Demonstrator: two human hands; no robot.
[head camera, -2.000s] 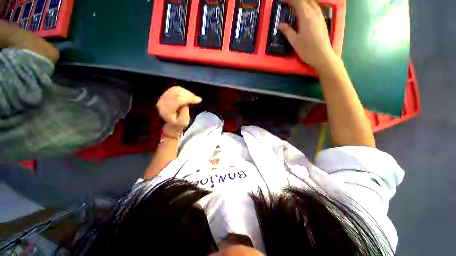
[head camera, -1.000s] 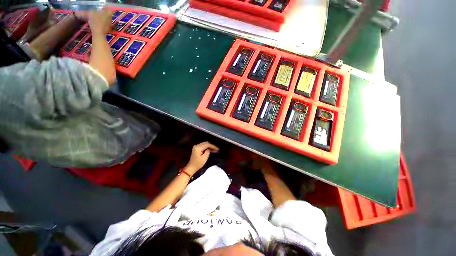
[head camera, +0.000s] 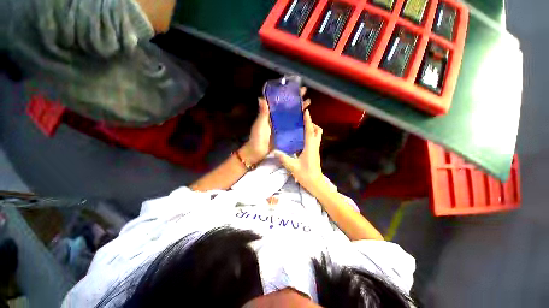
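Note:
A smartphone (head camera: 286, 114) with a lit blue-purple screen is held upright over the wearer's lap, beside the bench edge. My left hand (head camera: 260, 133) holds its left side. My right hand (head camera: 308, 150) holds its right side and lower corner. The fingertips behind the phone are partly hidden. An orange-red phone tray (head camera: 355, 65) lies on the green bench, cut off by the top of the picture. Black phones lie face down in its pockets; one at the near right corner (head camera: 432, 67) shows white labels in its battery bay.
The green bench (head camera: 481, 102) ends at the right, with an empty orange-red tray (head camera: 472, 183) below it. A neighbouring person's grey sleeve (head camera: 90, 30) and lap are at the left. Another orange-red tray or crate (head camera: 150, 141) is low beneath them.
The smartphone has come into view, now held in both hands. Earlier my right hand was over the tray, then low under the bench edge. The view has shifted, so the tray sits higher.

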